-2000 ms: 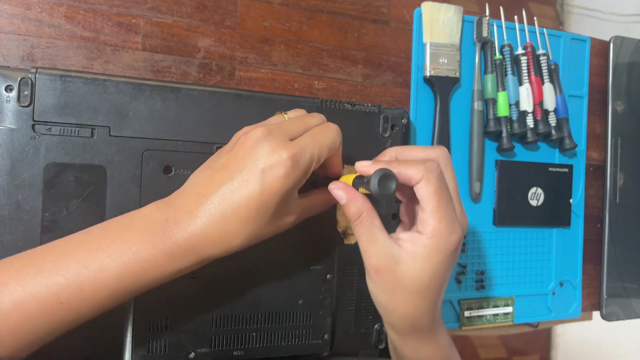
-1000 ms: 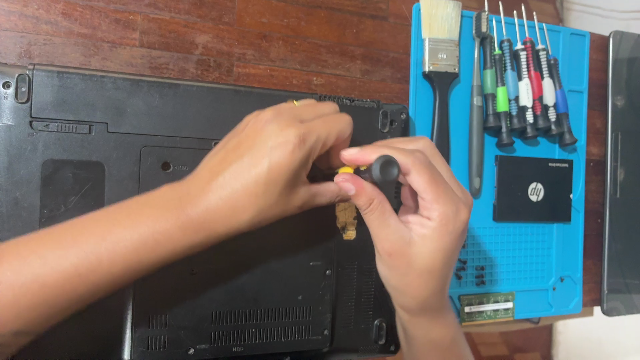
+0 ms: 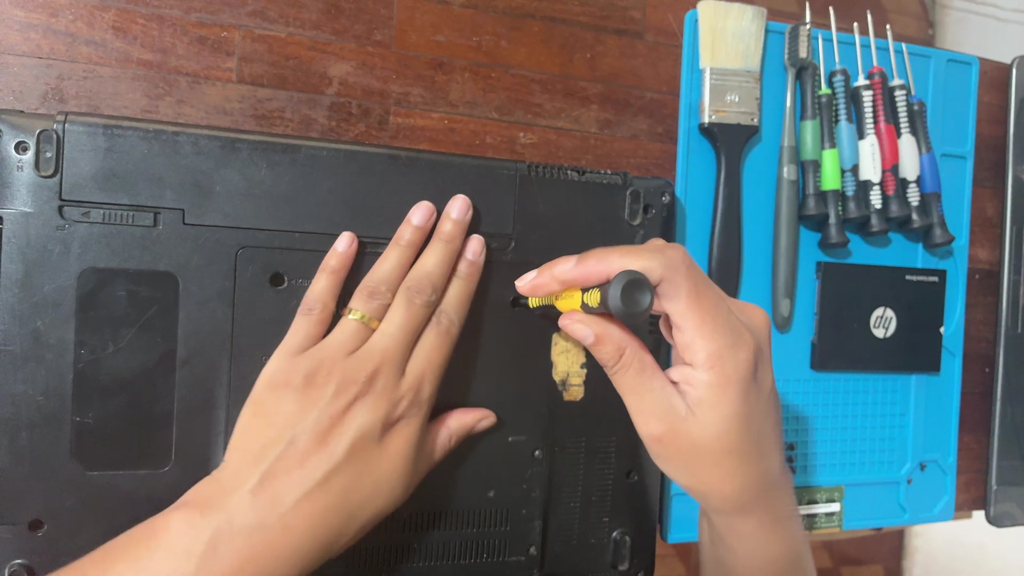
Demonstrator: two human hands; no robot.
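A black laptop (image 3: 480,472) lies with its underside up on a wooden surface. My left hand (image 3: 376,352) rests flat on its bottom cover, fingers apart, a gold-coloured ring on one finger. Between the thumb and fingers of my right hand (image 3: 680,344) is a yellow and black precision screwdriver (image 3: 570,299). Its shaft end points left into a dark screw hole in the laptop's underside, so the tip is hidden. Just below the screwdriver is a worn, torn sticker (image 3: 569,368).
Right of the laptop, a blue silicone repair mat (image 3: 864,392) bears a flat paintbrush (image 3: 728,152), a grey brush (image 3: 786,184), several precision screwdrivers (image 3: 884,152), an HP solid-state drive (image 3: 878,318), small screws and a memory module (image 3: 824,508). Another dark device's edge (image 3: 1006,304) shows at far right.
My left hand has moved away from the screwdriver and now lies spread flat on the laptop's underside. My right hand still holds the screwdriver, now tilted more sideways.
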